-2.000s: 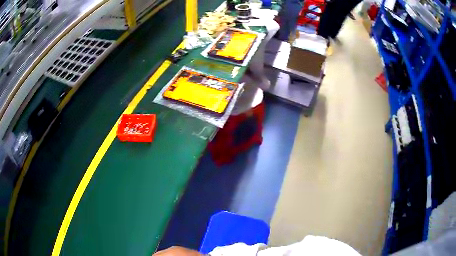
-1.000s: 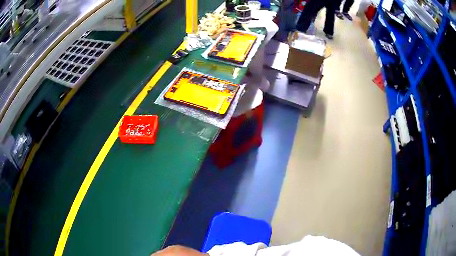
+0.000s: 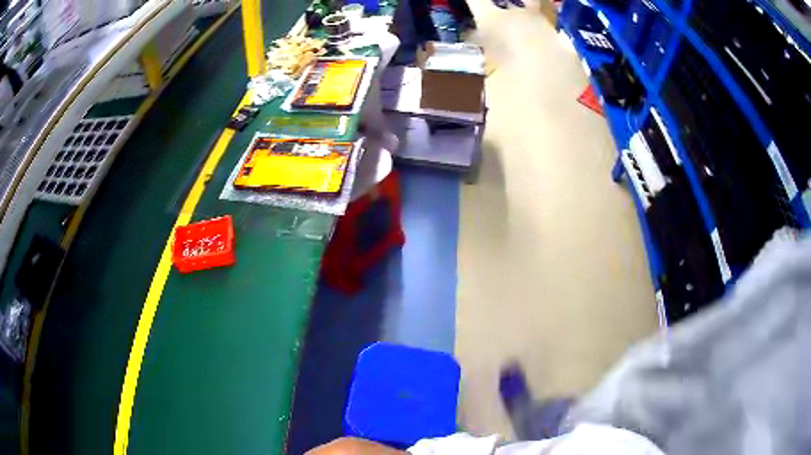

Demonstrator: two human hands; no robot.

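Note:
Neither of my hands can be made out. A bit of bare skin and a white sleeve show at the bottom edge, cut off by the frame. Nearest on the green bench (image 3: 227,355) is a small red parts bin (image 3: 204,244) with small pale pieces in it, beside the yellow line. Beyond it an orange-yellow tablet housing (image 3: 293,166) lies flat on a pale bubble sheet (image 3: 239,197). A second orange-yellow housing (image 3: 329,84) lies farther back on another pale sheet.
A blue stool (image 3: 403,391) stands beside the bench, a red stool (image 3: 365,233) farther on. A trolley (image 3: 440,145) carries a cardboard carton (image 3: 452,91). Blue racks (image 3: 662,120) line the aisle's right side. A blurred grey sleeve (image 3: 729,355) and a dark shoe (image 3: 513,386) are at lower right.
The view has swung right, so bench and trolley sit farther left. More of the blue stool shows. The grey sleeve now fills the lower right, and the dark shoe has come into view.

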